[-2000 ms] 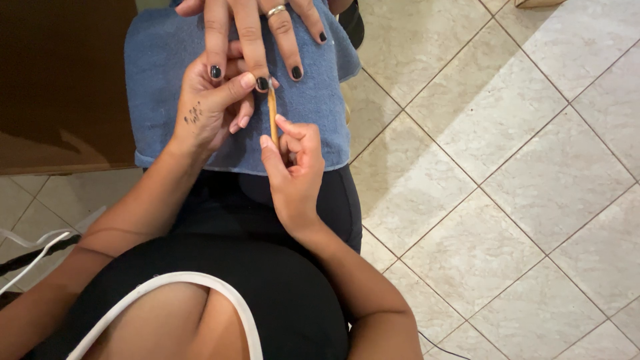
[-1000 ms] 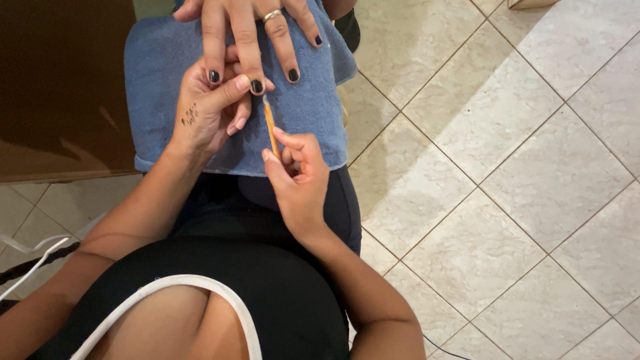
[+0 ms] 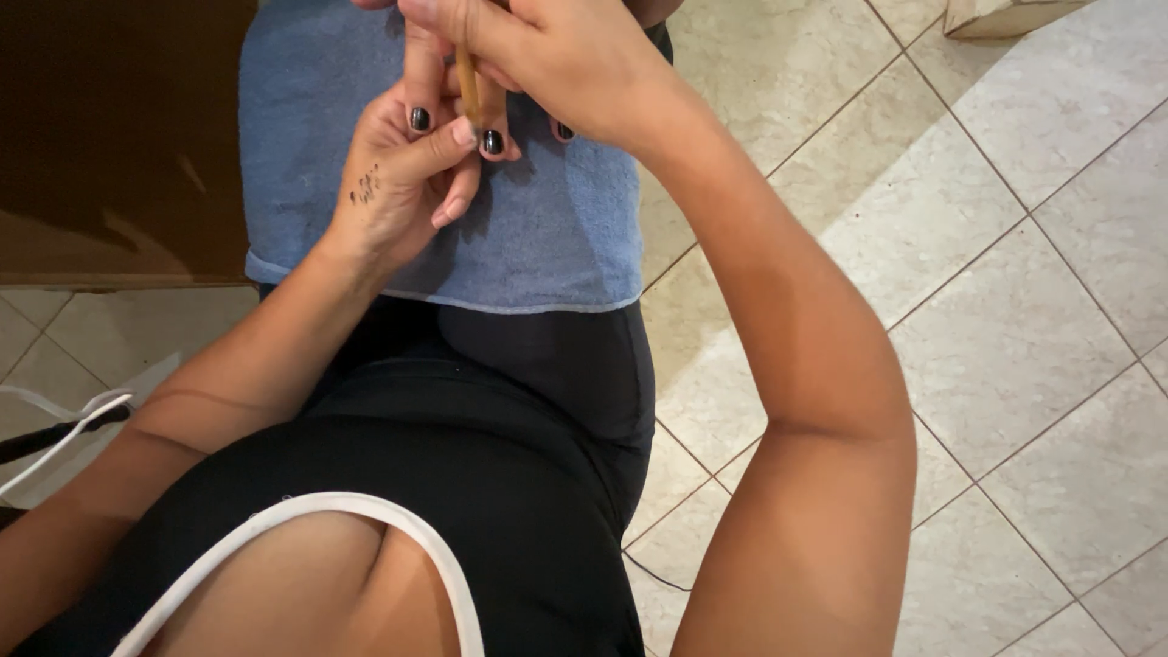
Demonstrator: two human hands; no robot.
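Note:
My left hand (image 3: 401, 173), palm up with dark marks on its wrist side, holds a finger of another person's hand (image 3: 493, 105), whose nails are painted black. My right hand (image 3: 575, 68) reaches over that hand from the upper right and grips a thin wooden stick (image 3: 468, 87). The stick points down, its lower tip at my left thumb, beside a black nail. My right fingertips are partly cut off by the top edge. Under the hands lies a blue towel (image 3: 547, 237) across the lap.
A dark brown wooden surface (image 3: 119, 137) stands at the left. White cables (image 3: 68, 438) lie at the lower left. A thin dark cable (image 3: 657, 570) runs over the tiled floor (image 3: 985, 365). A pale wooden corner (image 3: 985, 18) shows at the upper right.
My right hand has moved up from below the nails to above the other person's fingers, and the stick now points down instead of up. My left hand keeps its hold.

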